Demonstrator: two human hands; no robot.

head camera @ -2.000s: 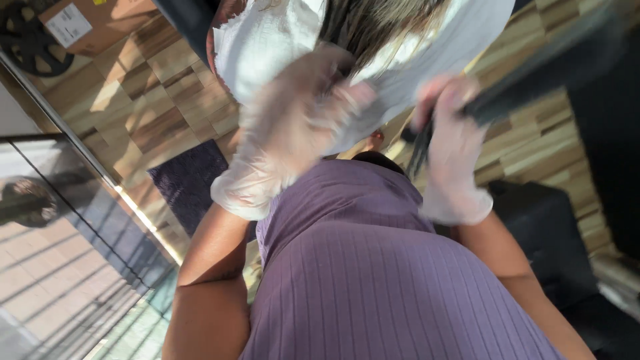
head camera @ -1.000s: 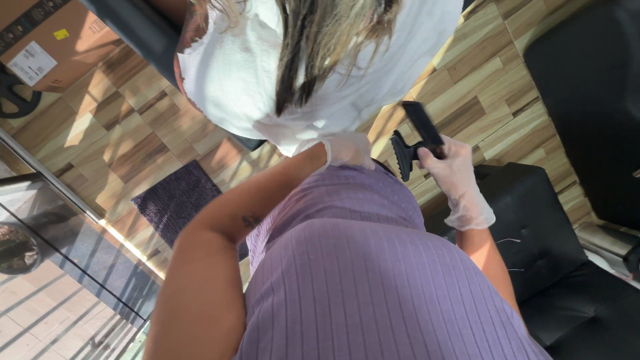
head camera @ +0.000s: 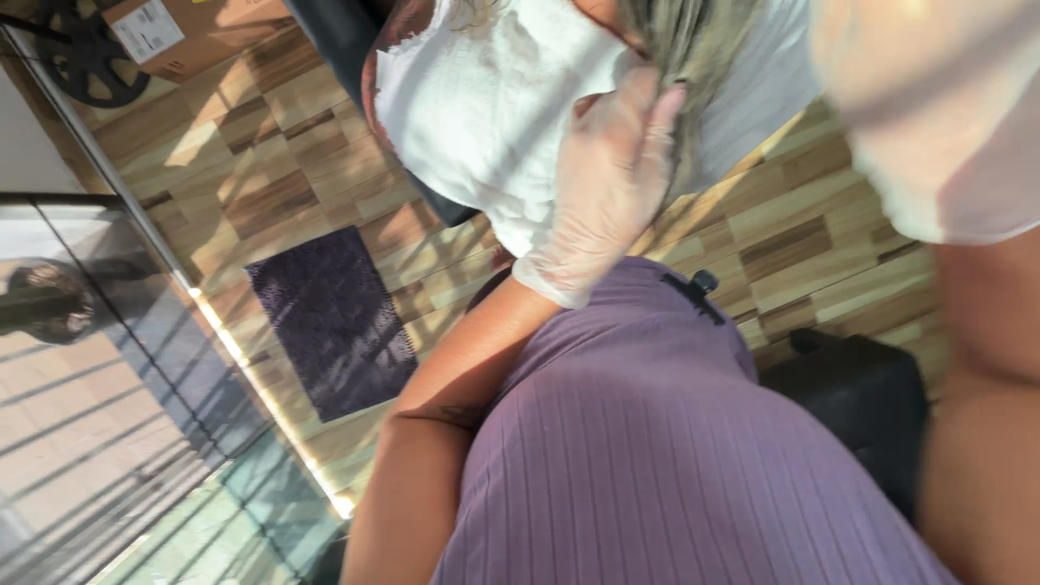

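My left hand (head camera: pixel 617 154), in a clear thin glove, is closed around the edge of a long lock of streaked hair (head camera: pixel 691 73) that hangs down a seated person's back. Beneath the hair, a white cloth (head camera: pixel 487 114) covers that person's shoulders and back. Large and blurred at the top right, close to the camera, is my right hand (head camera: pixel 942 114), also gloved. Its fingers lie outside the view, so what it holds is hidden. A small black clip-like object (head camera: pixel 699 296) lies against the front of my purple ribbed dress (head camera: pixel 666 439).
The seated person's black chair (head camera: pixel 333 57) shows at upper left. A dark mat (head camera: pixel 333 325) lies on the wood-patterned floor beside a glass panel (head camera: pixel 122 390). A cardboard box (head camera: pixel 203 32) and a black wheel-shaped base (head camera: pixel 89 57) stand farther off. Black padded seating (head camera: pixel 853 406) is at right.
My left hand has moved up from beside my dress to the hair. My right hand, which held a black toothed tool lower down, has risen close to the camera.
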